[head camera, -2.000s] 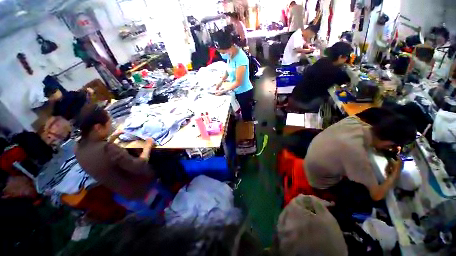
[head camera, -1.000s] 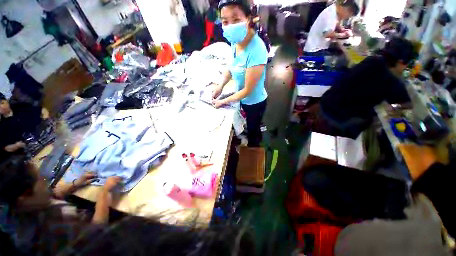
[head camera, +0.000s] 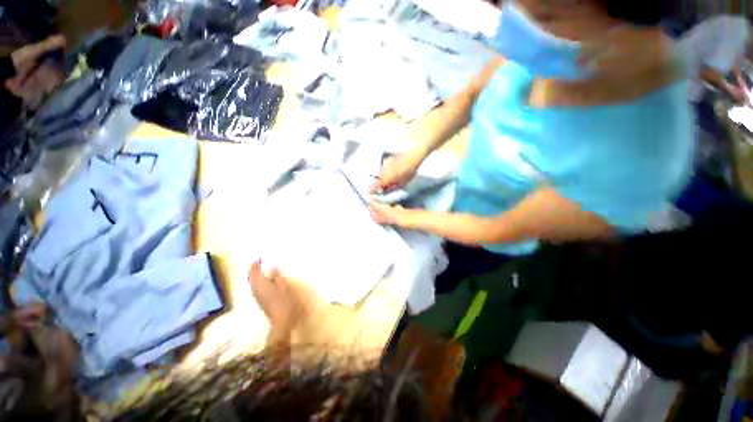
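A light blue-grey garment (head camera: 124, 247) with dark line marks lies spread on the yellow-tan table (head camera: 235, 185) at the left. White and pale cloth (head camera: 330, 239) lies at the middle. A person in a light blue top and mask handles the cloth edge with both hands (head camera: 392, 194). A bare hand (head camera: 268, 288) is over the table at the lower middle, its forearm cut off by a blurred brown fuzzy mass; whose hand it is cannot be told. Neither of my hands can be made out for certain.
Shiny dark polybags (head camera: 235, 103) lie on the table at the upper left. Another hand is blurred at the left edge, beside the garment. A white box (head camera: 565, 354) stands at the lower right, near a yellow-green strip (head camera: 471, 313) over the green floor.
The view has moved in towards the person in blue, who now appears larger and further right. The bare hand shows at the lower middle. The pink items are out of sight.
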